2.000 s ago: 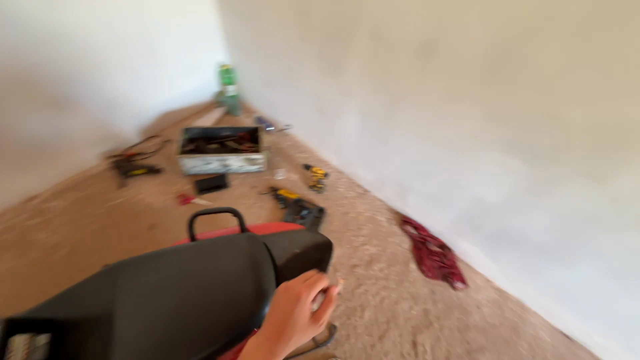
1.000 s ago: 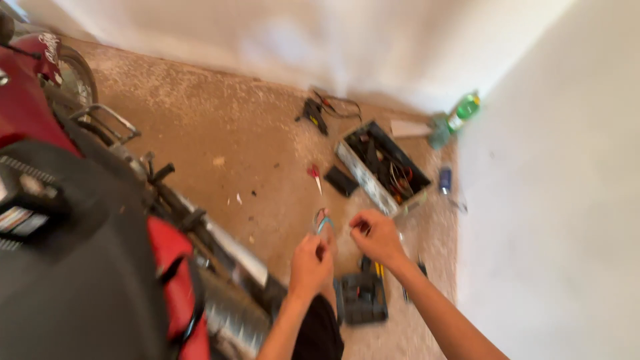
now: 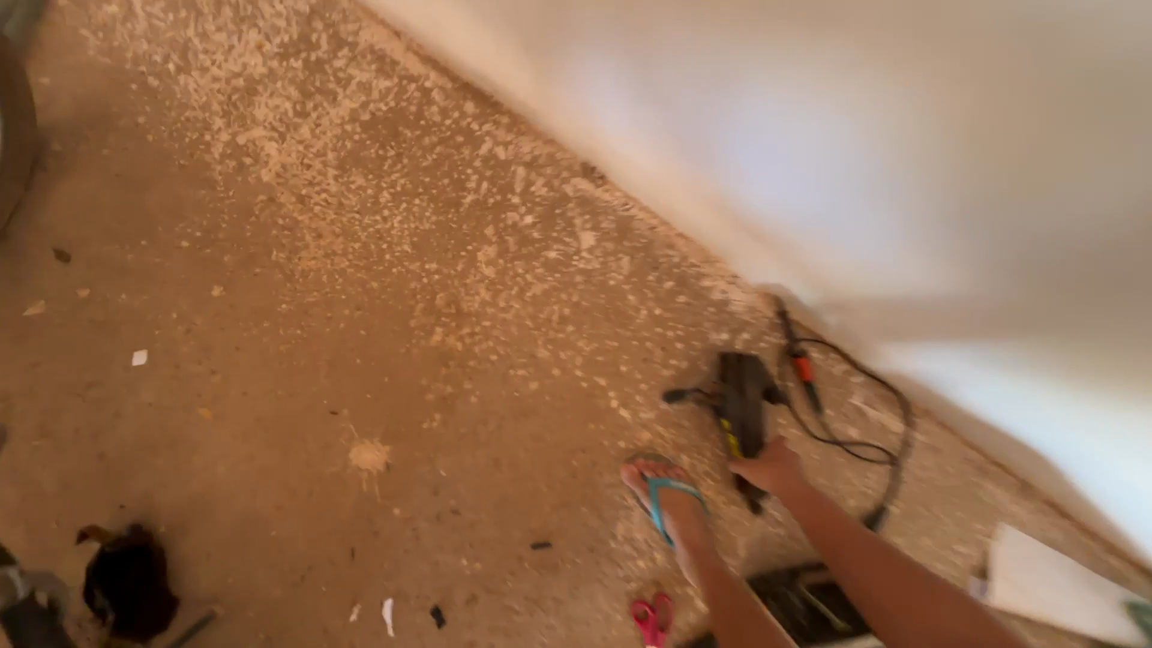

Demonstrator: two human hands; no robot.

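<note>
My right hand (image 3: 769, 465) reaches in from the lower right, its fingers closed around the near end of a black-and-yellow tool (image 3: 743, 405) on the floor. The tool is blurred, and its exact kind is unclear. Beside it, near the wall, lies a looped dark cable (image 3: 903, 418) with an orange-and-black piece (image 3: 804, 369). My left hand is out of view. Just left of the tool is a foot in a teal-strapped flip-flop (image 3: 673, 504).
Red-handled scissors (image 3: 652, 616) lie at the bottom edge, near the partly hidden toolbox (image 3: 805, 603). A white flat piece (image 3: 1057, 585) rests at the lower right. The pale wall (image 3: 810, 162) slants across the upper right. A dark object (image 3: 131, 580) is at the lower left; part of a wheel (image 3: 13, 135) shows above.
My hands were close together near the toolbox; now my right hand is on the black-and-yellow tool and my left is out of view. The view has swung toward the floor and wall.
</note>
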